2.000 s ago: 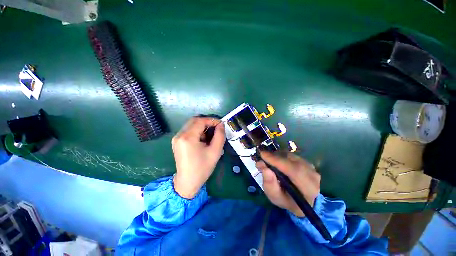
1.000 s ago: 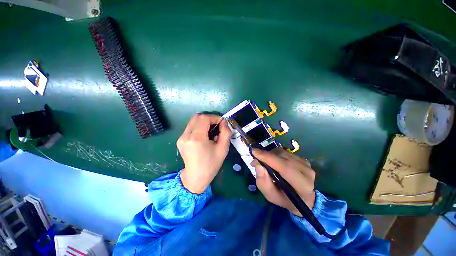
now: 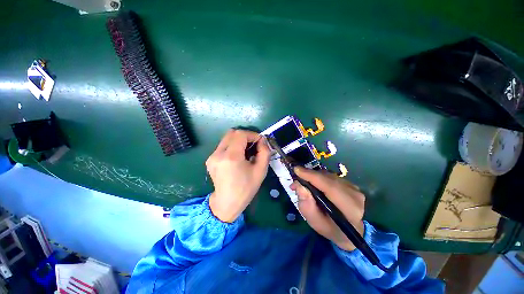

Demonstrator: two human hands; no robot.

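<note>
Several LCD modules (image 3: 285, 132) with dark screens lie side by side on a white backing strip (image 3: 285, 182). Orange-yellow flex tails (image 3: 313, 127) stick out on their right side. My right hand (image 3: 330, 205) holds a black soldering iron (image 3: 339, 221) like a pen, its tip at the upper left edge of the top module. My left hand (image 3: 237, 172) has thumb and forefinger pinched at that same edge, close to the tip. Something dark shows between its fingers; what they hold is too small to tell. My right hand hides the lower modules.
A ridged row of leaded parts (image 3: 150, 86) lies left of the work. Two small grey discs (image 3: 274, 193) lie beside the strip. A single module (image 3: 40, 80) and a green-black spool (image 3: 35, 140) are far left. A clear tape roll (image 3: 489, 148), cardboard pad (image 3: 464, 201) and black housing (image 3: 465, 80) stand right.
The iron's tip has moved up and left from the screens to the top module's left edge. My left hand has shifted slightly right. The view has shifted a little.
</note>
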